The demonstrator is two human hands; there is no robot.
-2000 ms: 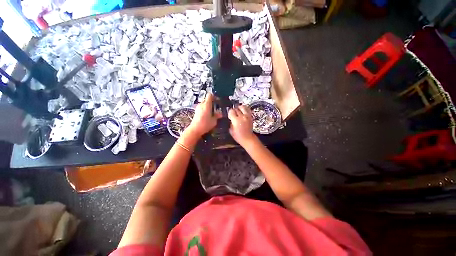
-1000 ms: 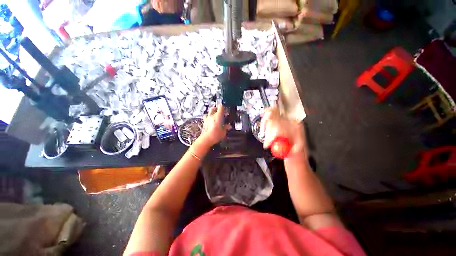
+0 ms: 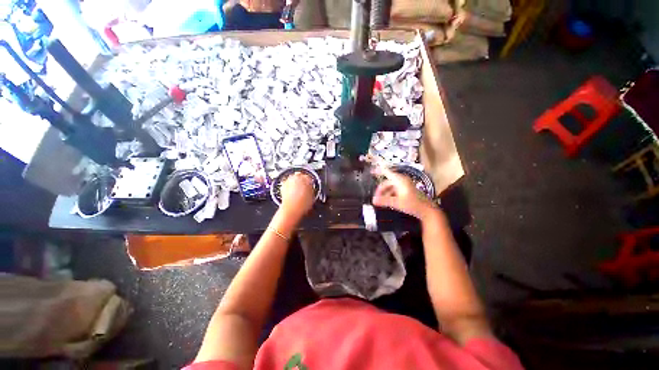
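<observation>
The dark green hand press (image 3: pixel 355 108) stands in front of me, its red knob (image 3: pixel 378 86) behind the column. My left hand (image 3: pixel 298 191) is in the left parts bowl (image 3: pixel 319 189); its fingertips are hidden, so I cannot tell what it holds. My right hand (image 3: pixel 394 189) is right of the press, in front of the right parts bowl (image 3: pixel 426 185), fingers reaching toward the press base. A pale housing (image 3: pixel 370 217) shows just below this hand, near the table's front edge; I cannot tell if the fingers touch it. The open bag (image 3: pixel 352 266) of grey pieces is below the edge.
Pale pieces (image 3: pixel 238 79) are heaped behind, inside a wooden side board (image 3: pixel 439 123). A lit smartphone (image 3: pixel 246 166) leans left of the left bowl. Further left are a bowl (image 3: pixel 185 194), a plate with holes (image 3: pixel 137 179) and a second press (image 3: pixel 87 130).
My left hand has moved from the press into the left bowl. My right hand has let go of the lever's red knob, which is back behind the column. The view has shifted.
</observation>
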